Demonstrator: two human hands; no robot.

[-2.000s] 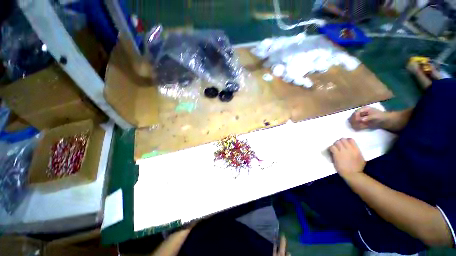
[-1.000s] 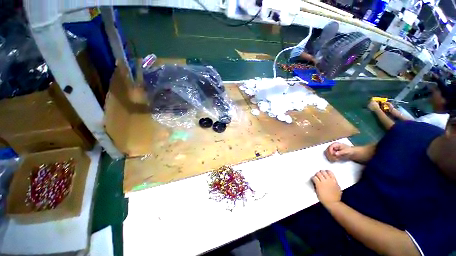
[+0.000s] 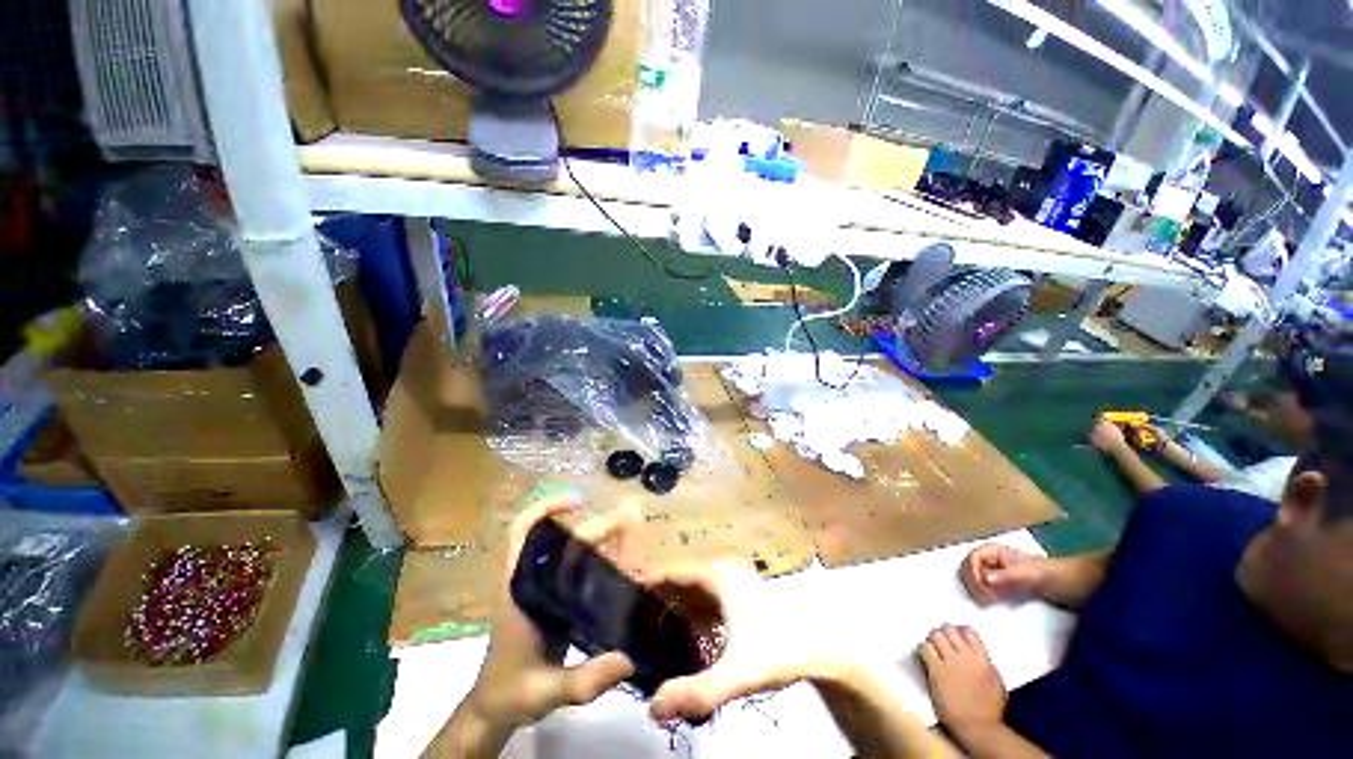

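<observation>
A dark flat phone [image 3: 582, 590] is held up above the near edge of the bench. My left hand [image 3: 522, 653] grips its left end, with fingers above and thumb below. My right hand [image 3: 730, 685] is at its lower right end, fingers curled around that end. Behind the phone and right hand, the pile of red wired components [image 3: 706, 635] is mostly hidden. Two round black housings [image 3: 643, 472] lie on the brown cardboard sheet [image 3: 727, 512], in front of a clear plastic bag [image 3: 571, 389] with dark parts inside.
White discs [image 3: 838, 408] are heaped at the back right. A seated person's hands [image 3: 968, 670] rest on the white sheet [image 3: 876, 608] at right. An open box of red parts [image 3: 201, 601] stands left. A white post [image 3: 304, 341] and a shelf with a fan [image 3: 512, 45] rise behind.
Both my hands have come up into view over the white sheet, holding the phone. The view has tilted up, showing the shelf and fans. The bag and the two housings look unmoved on the cardboard.
</observation>
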